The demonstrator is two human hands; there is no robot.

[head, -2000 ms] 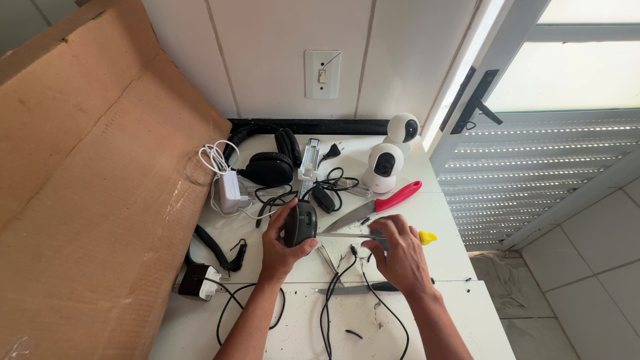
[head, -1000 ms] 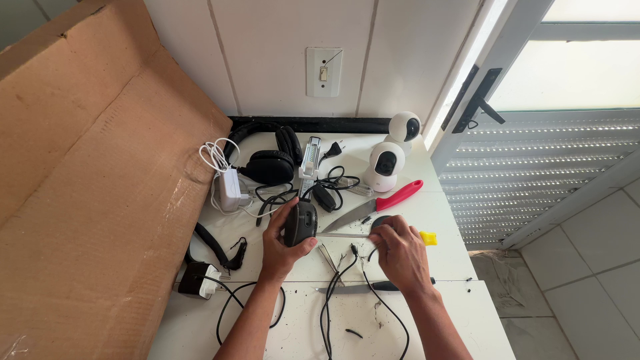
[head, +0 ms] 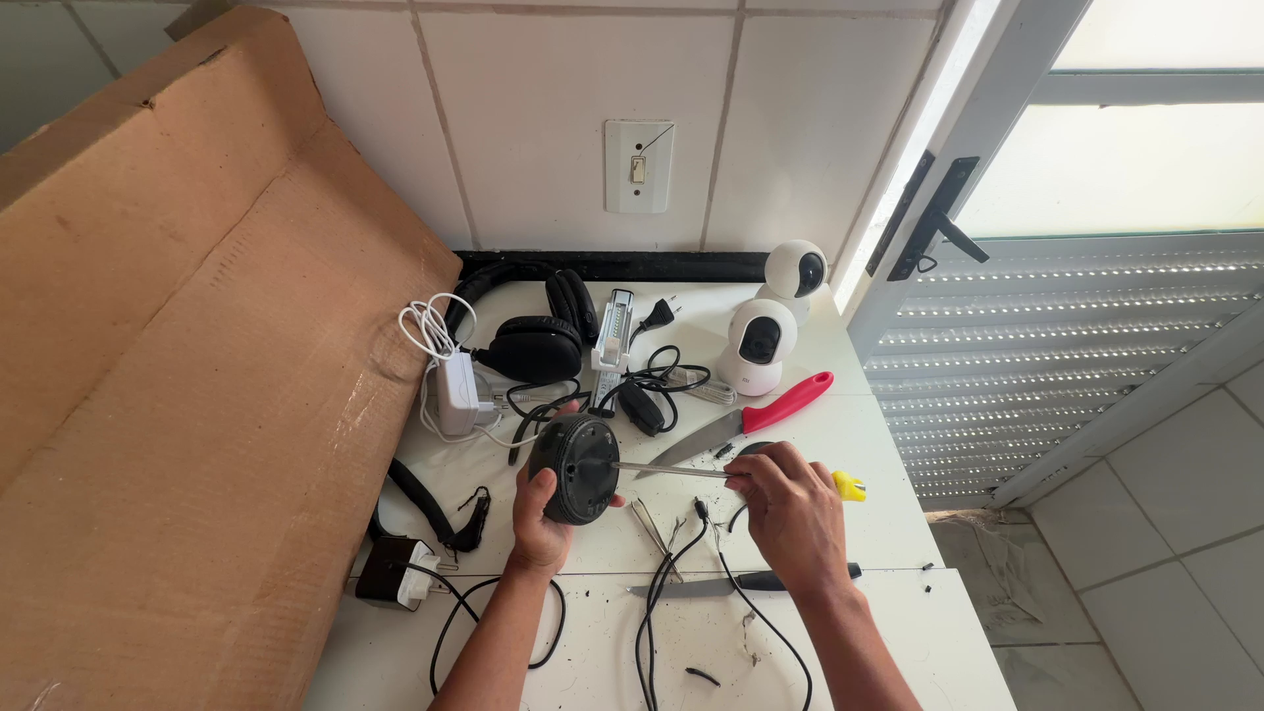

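My left hand (head: pixel 543 518) holds a round black plastic device (head: pixel 585 470) on its side, its flat base turned to the right. My right hand (head: pixel 792 506) grips a thin metal screwdriver (head: pixel 681 470), whose tip meets that base. A yellow piece (head: pixel 849 486) shows just right of my right hand; whether it belongs to the screwdriver I cannot tell. Behind the shaft lies a red-handled knife (head: pixel 790 403). Below my hands are a black-handled knife (head: pixel 696 589), metal tweezers (head: pixel 656 533) and black cables (head: pixel 652 622). A dark round part, partly hidden, lies behind my right fingers.
A large cardboard box (head: pixel 227 375) stands at the left. Black headphones (head: pixel 533 348), a white power adapter (head: pixel 457 393), a black plug (head: pixel 656 316) and two white cameras (head: pixel 758 346) sit towards the tiled wall. Another adapter (head: pixel 395 573) is at the lower left. A door (head: pixel 1066 296) is at the right.
The base of the black device now faces more towards the camera. My right hand has shifted its grip, and the screwdriver shaft shows between it and the device.
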